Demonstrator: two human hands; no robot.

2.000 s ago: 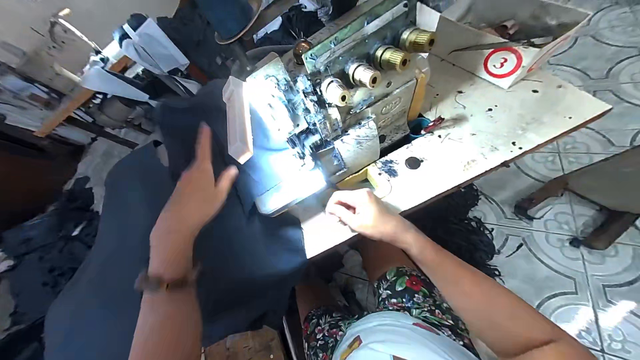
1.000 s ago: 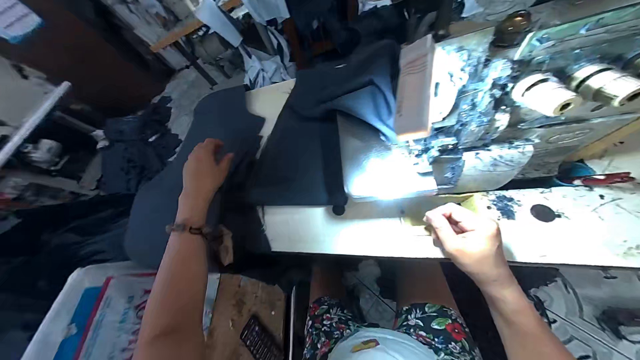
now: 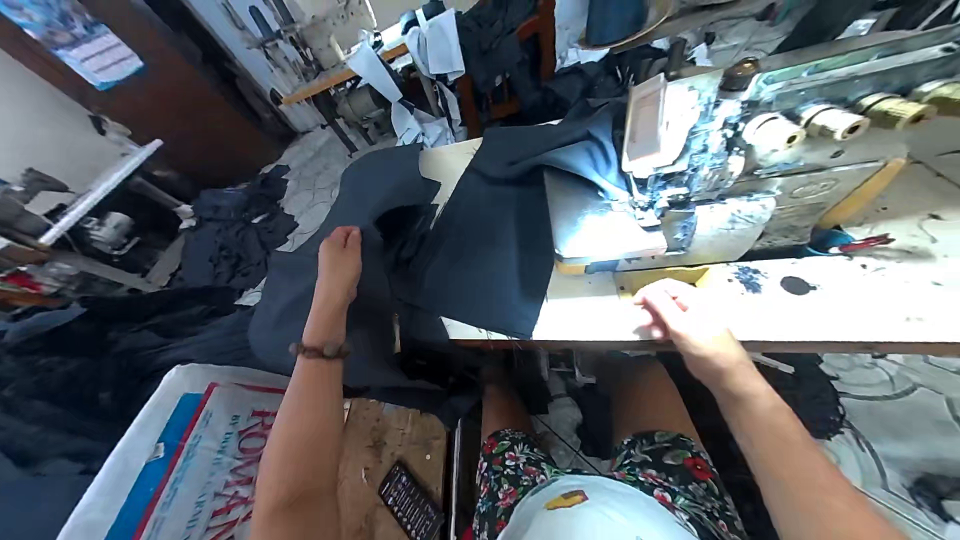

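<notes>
Dark fabric pieces [image 3: 495, 247] lie over the left end of the sewing table, one edge reaching the lit plate of an industrial sewing machine [image 3: 675, 180]. Over the fabric's left part is my left hand [image 3: 340, 259], its fingers curled; whether cloth is pinched in them cannot be told. My right hand [image 3: 679, 311] rests near the table's front edge, just right of the fabric and below the machine, thumb and fingers drawn together. Whether it holds something small is unclear. A yellow piece [image 3: 660, 277] is set in the tabletop right behind it.
Thread knobs [image 3: 832, 121] line the machine's right side. A blue cup [image 3: 829, 241] with a red-handled tool stands near them. At lower left are a white bin [image 3: 176, 375] holding a printed sack and a wooden board [image 3: 375, 442] with a black remote control [image 3: 411, 501]. Dark cloth [image 3: 232, 225] is heaped on the floor.
The view has swung left. The dark fabric, bunched at the machine two seconds ago, now lies spread over the table's left end. My left hand's fingers, spread earlier, are now curled.
</notes>
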